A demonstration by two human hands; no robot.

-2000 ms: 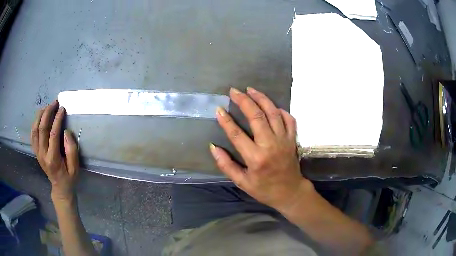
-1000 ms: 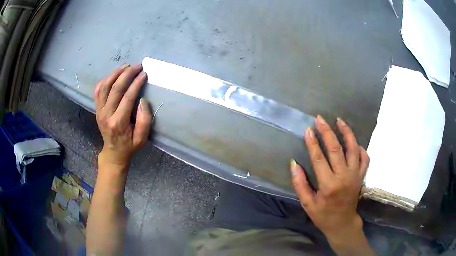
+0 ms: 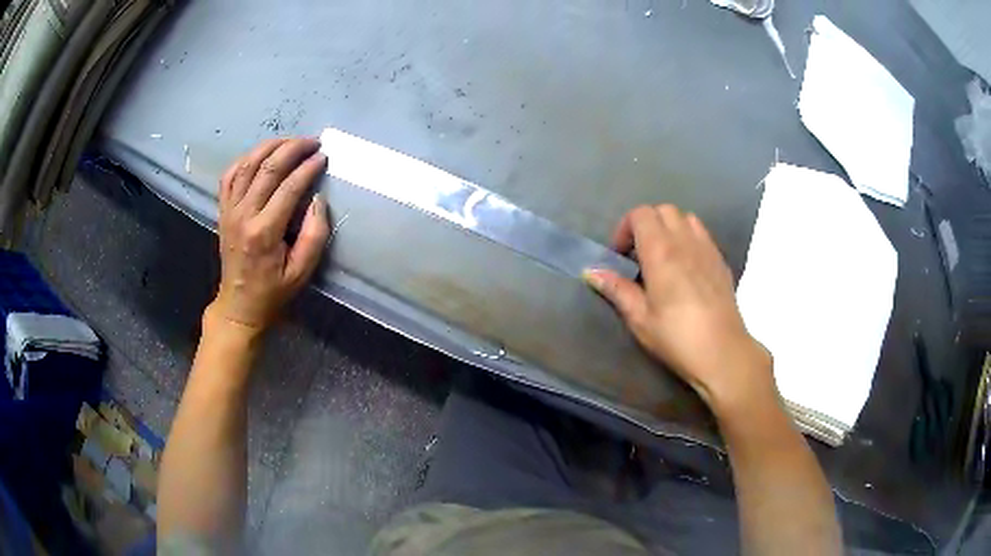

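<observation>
A straight, shiny grey-white strip pattern (image 3: 456,202) lies slantwise on the dark grey table (image 3: 435,282). My left hand (image 3: 268,230) rests with its fingertips at the strip's left end, fingers bent and thumb apart. My right hand (image 3: 676,291) is at the strip's right end, with its thumb at the lower edge and its fingers curled over the end, so it grips that end. The strip's far right tip is hidden by my right hand.
A thick stack of white panels (image 3: 824,293) lies right of my right hand. A small white piece (image 3: 861,109) lies above it. Dark scissors (image 3: 931,402) lie at the far right. Folded white cloths (image 3: 52,335) are at lower left. The table's rounded edge runs before my lap.
The view has turned since the first frame. My right hand has gone from flat, spread fingers on the strip's right end to a curled grip. My left hand stays at the left end.
</observation>
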